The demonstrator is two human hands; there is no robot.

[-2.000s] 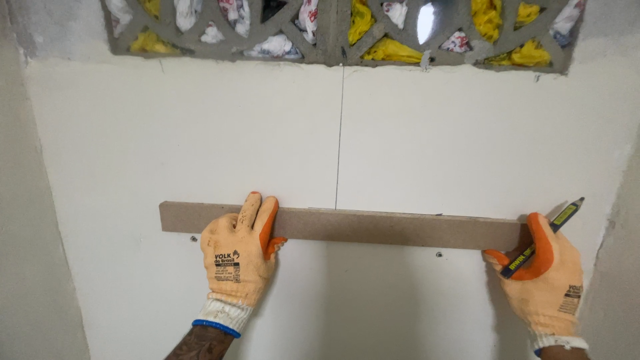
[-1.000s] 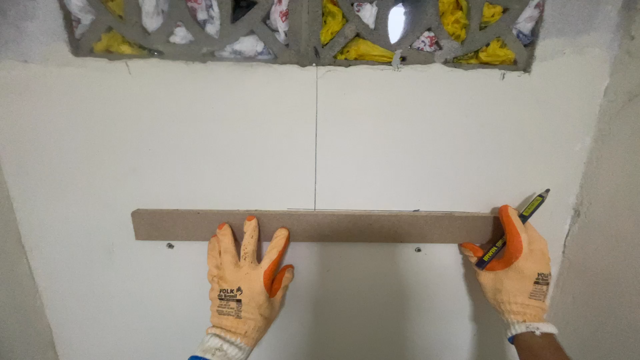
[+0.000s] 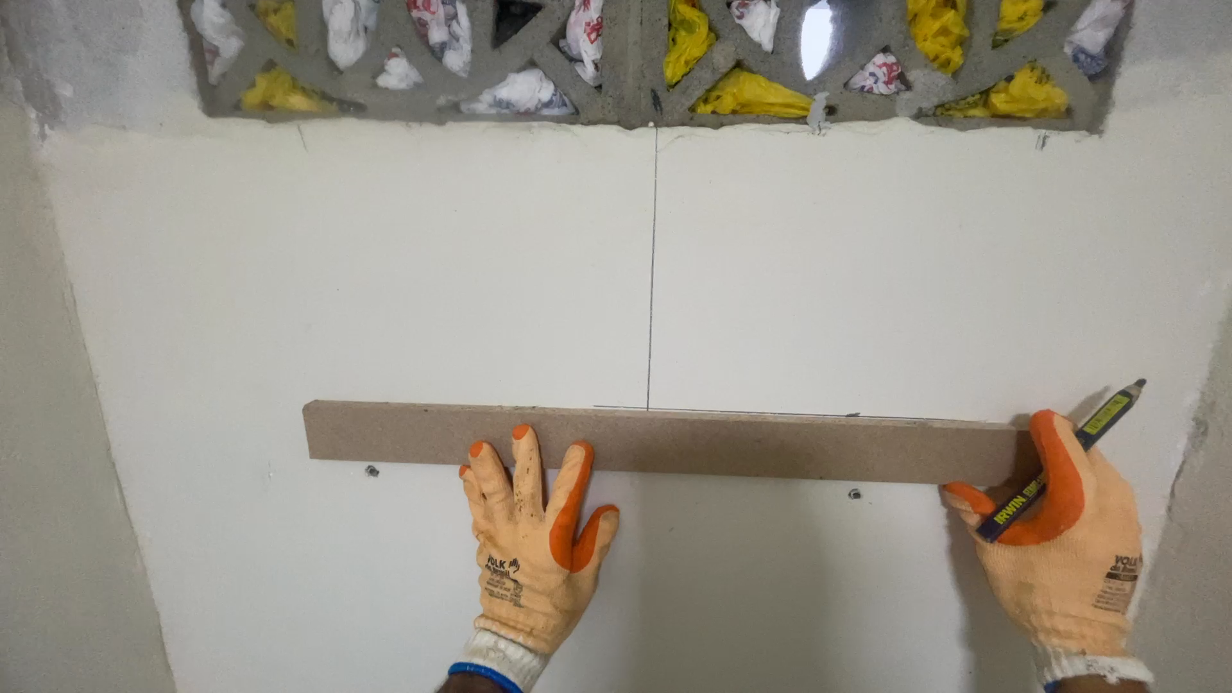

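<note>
A straight brown fibreboard strip (image 3: pixel 731 446) lies nearly level against the white wall, its left end slightly higher. My left hand (image 3: pixel 539 549), in an orange-palmed work glove, presses spread fingertips on the strip left of its middle. At the strip's right end, my right hand (image 3: pixel 1068 529), gloved alike, grips the end and also holds an Irwin carpenter's pencil (image 3: pixel 1015 507) slanting up to the right. A thin vertical line (image 3: pixel 653 269) runs down the wall to the strip, where a short dark line follows part of its top edge.
Concrete breeze blocks (image 3: pixel 635 58) stuffed with white and yellow plastic bags span the top. Below the strip, a left wall plug or screw (image 3: pixel 372 471) and a right one (image 3: pixel 854 494) sit in the wall. Rougher grey walls flank both sides.
Since two seconds ago, my left hand has changed from a bent grip over the strip to spread fingertips on its face, farther right along it. My right hand remains at the right end with the pencil.
</note>
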